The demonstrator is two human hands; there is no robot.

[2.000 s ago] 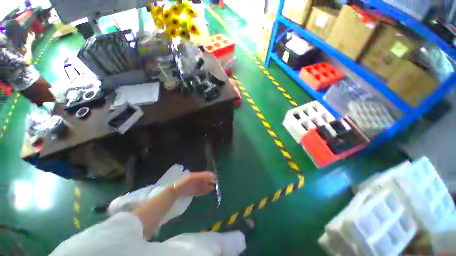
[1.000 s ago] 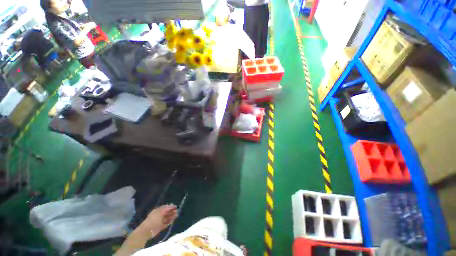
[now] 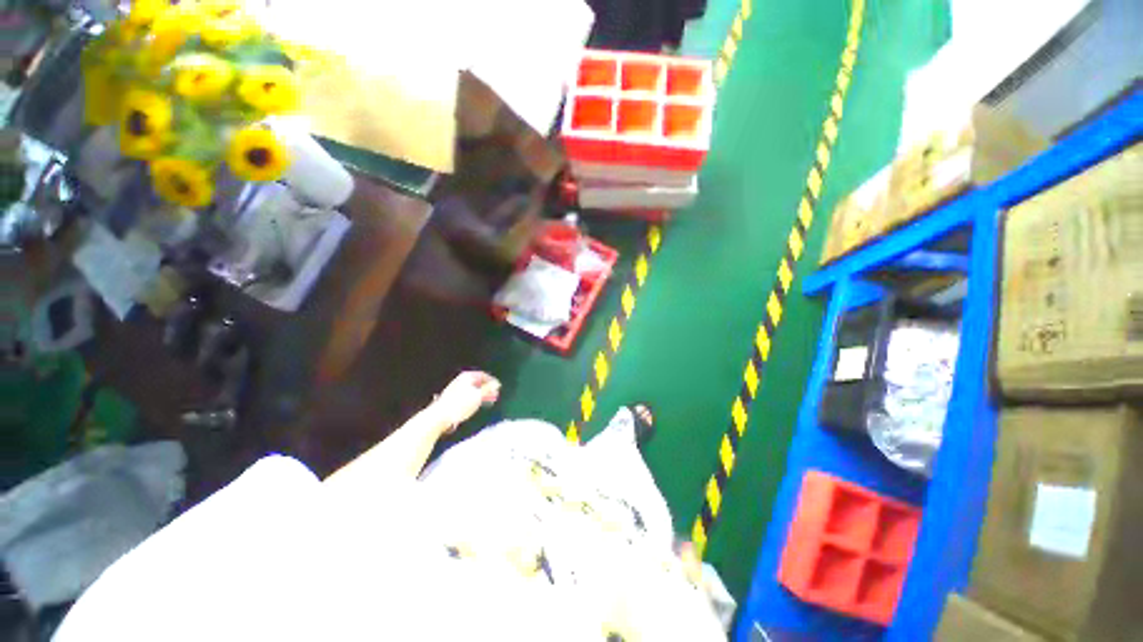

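Observation:
My left hand (image 3: pixel 466 394) is in front of my pale clothing, near the dark desk side. Its fingers look loosely curled and blurred, and I see nothing clear in them. A small skin-coloured patch at the right edge of my clothing may be my right hand (image 3: pixel 691 561), mostly hidden, beside something pale. Beyond my left hand, a shallow red tray (image 3: pixel 589 301) with white bags in it lies on the floor. Behind it, a red divided tray (image 3: pixel 642 110) with six pockets sits on a white one.
Artificial sunflowers (image 3: pixel 201 82) and cluttered items stand on the desk (image 3: pixel 376 257) at left. Yellow-black tape (image 3: pixel 767 339) runs along the green floor. A blue rack (image 3: pixel 815 439) at right holds cartons (image 3: pixel 1065 282), a black bin (image 3: pixel 852 364) and another red divided tray (image 3: pixel 852 546). A white-covered seat is lower left.
The view has moved forward and turned right, past the desk. The sunflowers have shifted left and the floor trays are nearer. Thin shiny strands seen by my left hand earlier no longer show.

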